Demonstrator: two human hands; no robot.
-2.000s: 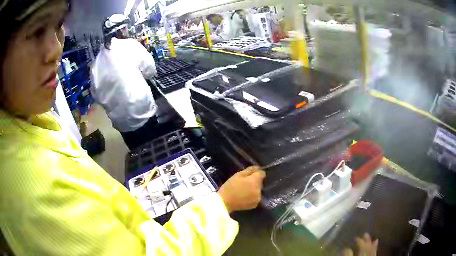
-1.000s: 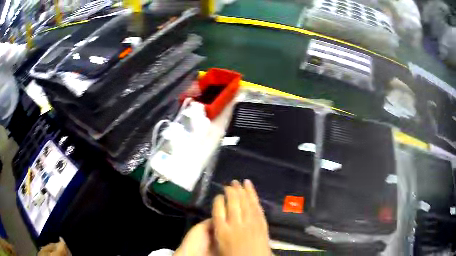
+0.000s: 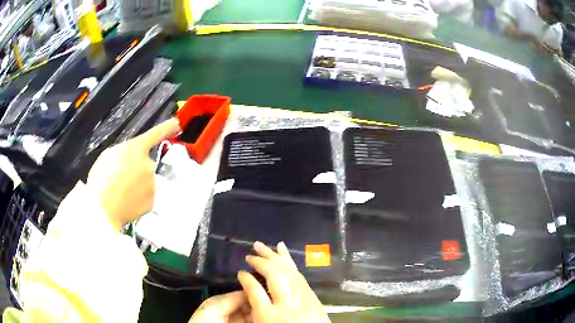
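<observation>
A dark tablet (image 3: 277, 208) lies on bubble wrap in front of me, with white text lines at its top, white tabs at its sides and an orange square low on the right. A second similar tablet (image 3: 403, 208) lies beside it, with a red square. My right hand (image 3: 277, 284) is over the first tablet's lower edge, fingers spread and empty; contact is unclear. My left hand (image 3: 220, 308) is at the bottom edge, partly hidden by the right hand, so its fingers and any hold are unclear.
Another person's hand (image 3: 129, 170) and yellow sleeve reach over the white power strip (image 3: 180, 214) near the red bin (image 3: 205, 126). Stacked tablets (image 3: 63, 94) are at left, more tablets (image 3: 520, 221) at right. A compartment tray (image 3: 359, 60) and crumpled papers (image 3: 449, 94) lie behind.
The view has turned right from the coworker to the tablets. The other person's hand now reaches over the power strip. My hands are together low in front, the right fingers more spread.
</observation>
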